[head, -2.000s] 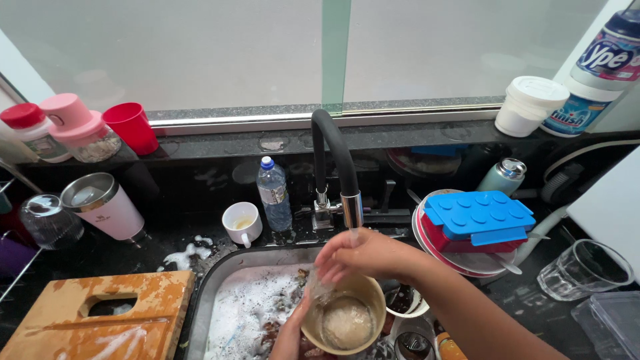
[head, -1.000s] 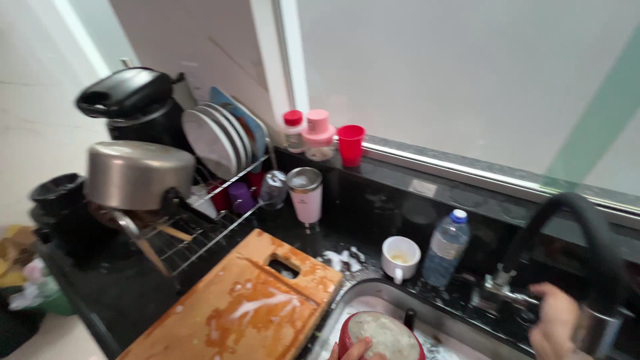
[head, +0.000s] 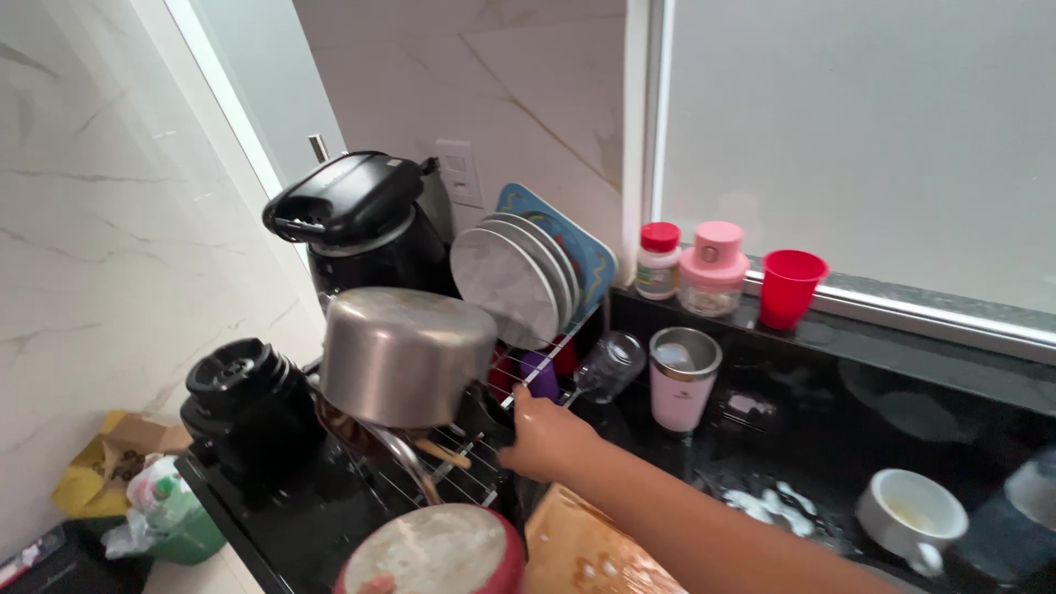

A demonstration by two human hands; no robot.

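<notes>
My right hand (head: 549,437) reaches across to the metal dish rack (head: 470,458), its fingers at the black handle of an upturned metal pot (head: 408,355); whether they grip it I cannot tell. At the bottom, a fingertip of my left hand (head: 379,584) shows against a round red bowl or pan (head: 433,549) with a pale base turned up; the rest of that hand is hidden. White plates (head: 503,285) stand on edge in the rack, in front of a blue patterned tray (head: 590,256). A purple cup (head: 539,375) sits lower in the rack.
A wet wooden cutting board (head: 577,549) lies under my right forearm. A pink tumbler (head: 683,379), a clear jar (head: 610,367) and a white mug (head: 912,516) stand on the black counter. A red cup (head: 789,289) is on the ledge. Black appliances (head: 355,202) stand behind the pot.
The view has swung left from the sink to the dish rack. My right hand has left the faucet and now reaches to the rack. The red bowl or pan has moved left from over the sink.
</notes>
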